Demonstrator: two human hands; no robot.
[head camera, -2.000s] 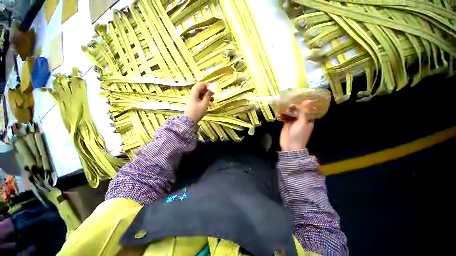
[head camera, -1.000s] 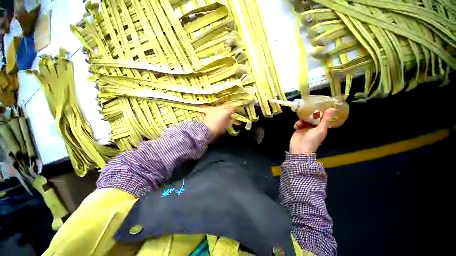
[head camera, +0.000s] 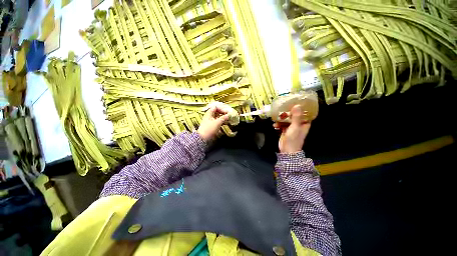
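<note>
My left hand (head camera: 213, 120) pinches a yellow-green strap end (head camera: 232, 117) between fingertips at the front edge of the strap stack. My right hand (head camera: 294, 131) holds a cloudy tan glue bottle (head camera: 302, 104) with a red marking. The bottle lies sideways, its thin pale nozzle pointing left, with the tip at or very close to the strap end. Whether glue is coming out cannot be told. The strap stack (head camera: 145, 70) is made of crossed layers, with ends overhanging the table edge.
A second strap stack (head camera: 381, 55) lies at the right, its ends hanging over the edge. A loose strap pile (head camera: 75, 115) lies at the left. The white table (head camera: 280, 50) shows between them. A blue item (head camera: 36, 55) is at the far left. A yellow line (head camera: 386, 156) marks the dark floor.
Since one second ago, the glue bottle has moved left, bringing its nozzle to the strap end. My left hand has shifted slightly and now shows a strap end in its fingertips.
</note>
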